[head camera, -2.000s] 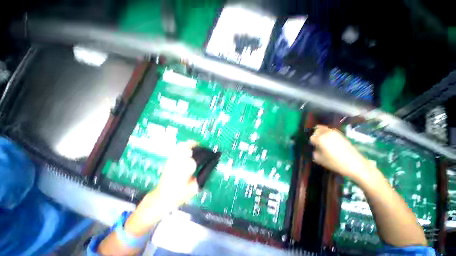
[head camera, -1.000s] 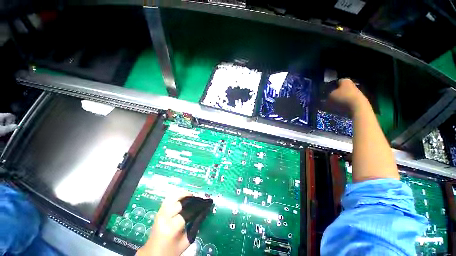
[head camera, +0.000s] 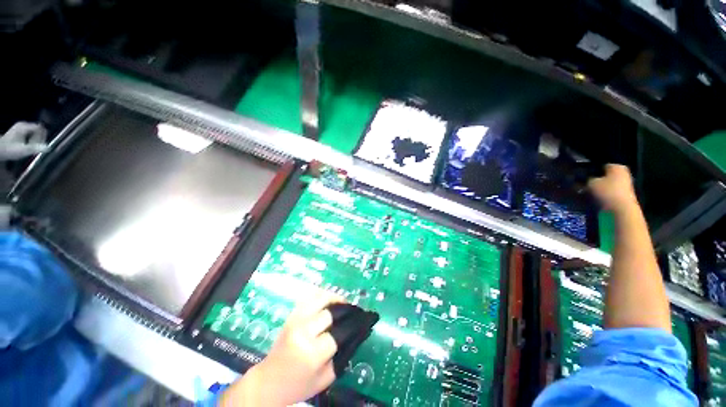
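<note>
My left hand (head camera: 306, 350) is over the near part of the green circuit board (head camera: 398, 262), with black coverings over its fingertips. Whether it holds a part cannot be seen. My right hand (head camera: 617, 189) reaches to the shelf, at the right side of the right bin with small blue components (head camera: 556, 216). Its fingertips are dark against the dark bin, so their grip cannot be told. The board lies in a black carrier (head camera: 231, 350) with a reddish-brown crossbar (head camera: 515, 318) at its right.
A bin of white pieces (head camera: 390, 131) and a bin of dark-blue parts (head camera: 480, 176) stand behind the silver rail (head camera: 334, 155). A shiny metal plate (head camera: 159, 215) is at left, another board (head camera: 577, 318) at right. Another person's gloved hand (head camera: 22, 141) and blue sleeve show at far left.
Since one second ago the view has shifted, and board and bins sit further right. My right hand has moved rightward relative to the right bin. My left hand remains over the board.
</note>
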